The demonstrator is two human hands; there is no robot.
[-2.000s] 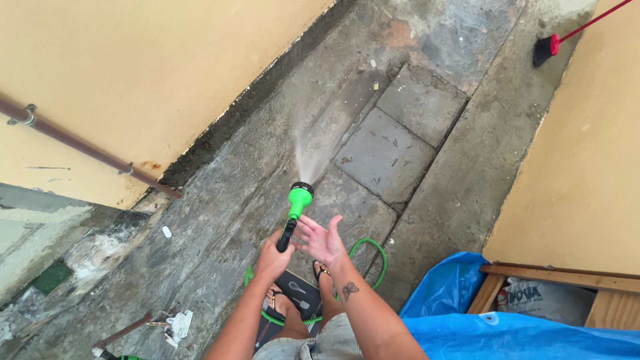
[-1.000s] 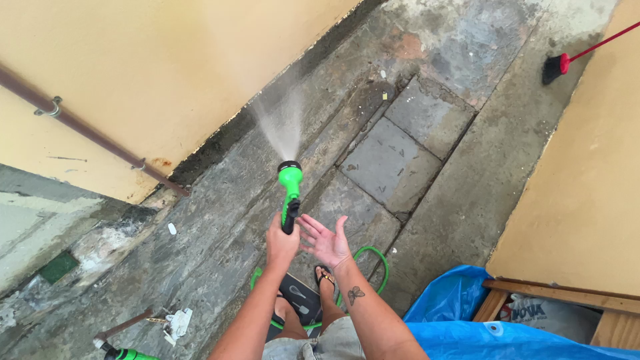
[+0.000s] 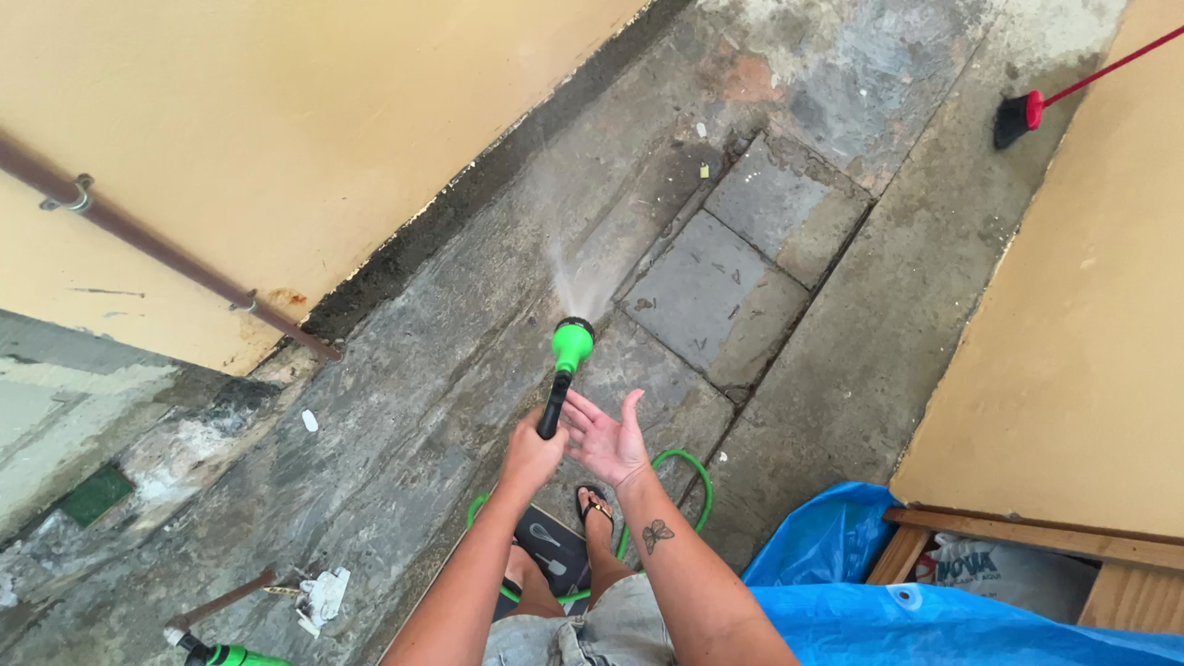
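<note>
A green and black hose spray nozzle (image 3: 573, 346) points away from me over the concrete floor, with a fan of water leaving its head. My left hand (image 3: 536, 455) is closed around its black handle. Close beside the handle, my right hand (image 3: 608, 438) is palm up with its fingers spread and holds nothing. A green garden hose (image 3: 709, 490) loops around my feet. Where the hose meets the nozzle is hidden by my hands.
Yellow walls stand left (image 3: 231, 139) and right (image 3: 1082, 342). A brown pipe (image 3: 166, 250) runs along the left one. A broom (image 3: 1018, 120) leans far right. A blue tarp (image 3: 925, 615) covers a wooden frame near me. Paving slabs (image 3: 698, 287) lie ahead; a pipe fitting (image 3: 227, 592) is lower left.
The nozzle and its spray first swung left toward the yellow wall, then back right over the floor. My left hand stays on the handle and my right hand stays spread beside it.
</note>
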